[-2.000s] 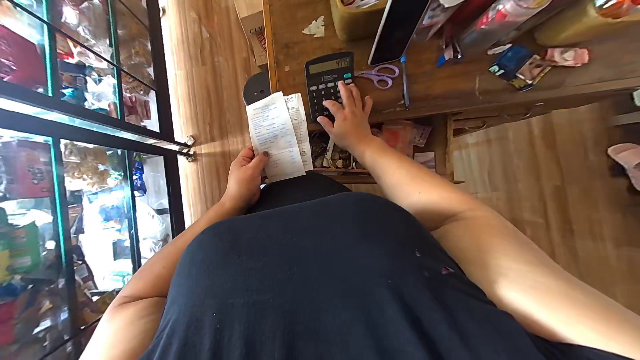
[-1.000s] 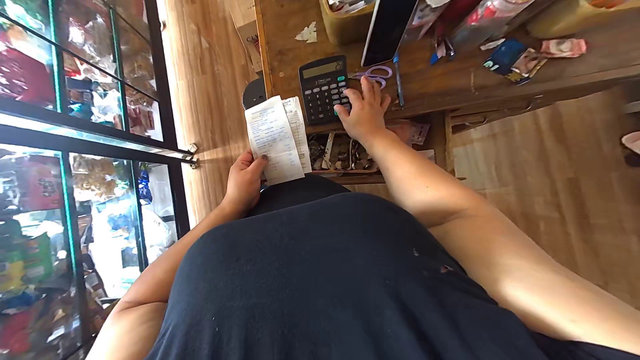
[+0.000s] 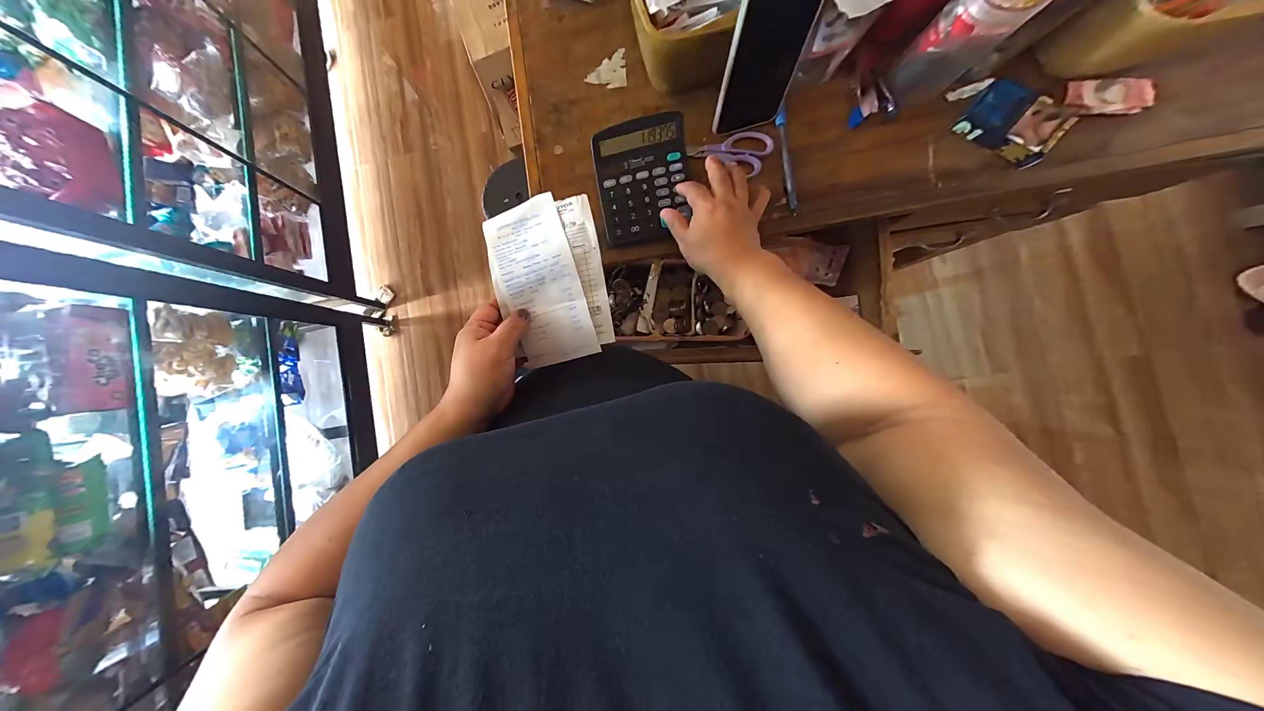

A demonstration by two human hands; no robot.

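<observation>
My left hand [image 3: 486, 357] grips two or more paper receipts [image 3: 541, 286] by their lower left edge, thumb on top; they bear printing. To the right of the papers a black desk calculator [image 3: 642, 183] lies on the wooden desk [image 3: 869, 148], with digits on its display. My right hand [image 3: 721, 219] is over the calculator's right-hand keys, fingers spread and holding nothing; whether a fingertip presses a key cannot be told. Purple-handled scissors [image 3: 743, 150] lie just beyond those fingers, beside a blue pen [image 3: 787, 163].
An open drawer below the desktop holds a tray of coins [image 3: 676, 306]. A dark-screened device [image 3: 765, 59] and a yellowish container [image 3: 681, 49] stand toward the back. Crumpled banknotes [image 3: 1111, 96] lie at the right. A glass display case [image 3: 197, 247] runs along the left.
My right hand has shifted slightly over the calculator's right side, its fingers now more spread than a second ago. My left hand keeps its hold on the receipts.
</observation>
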